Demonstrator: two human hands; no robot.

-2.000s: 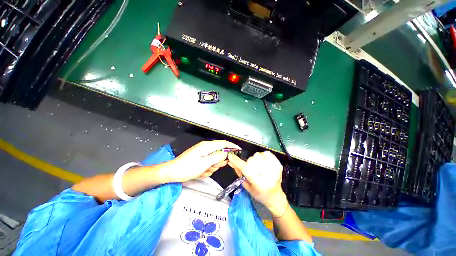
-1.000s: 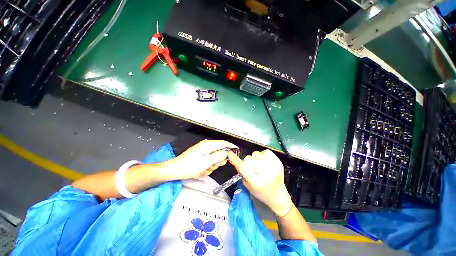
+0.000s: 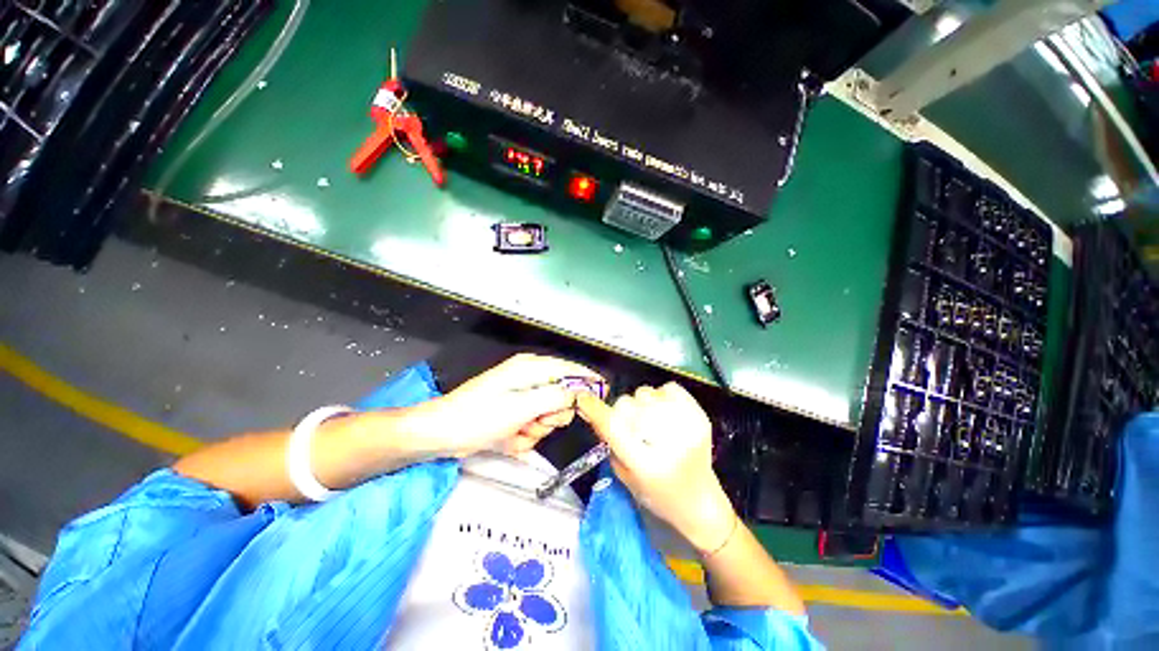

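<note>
My left hand (image 3: 515, 404) pinches a small module (image 3: 583, 385) between its fingertips over my lap, just off the bench edge. My right hand (image 3: 661, 452) is beside it, its thumb or fingertip touching the module. Slim metallic tweezers (image 3: 575, 469) stick out below my right palm, pointing down and left. The fingers hide most of the module. One loose module (image 3: 520, 238) lies on the green bench below the machine. Another loose module (image 3: 763, 301) lies further right.
The black hot-melt machine (image 3: 597, 115) stands at the back centre, with red-handled nippers (image 3: 400, 137) at its left corner. A black cable (image 3: 693, 312) runs to the bench edge. Black trays stand left (image 3: 95, 115) and right (image 3: 960, 356). Blue cloth shows at lower right.
The view has shifted slightly. My hands stay together at the module with small finger movements, and the tweezers' angle has changed a little.
</note>
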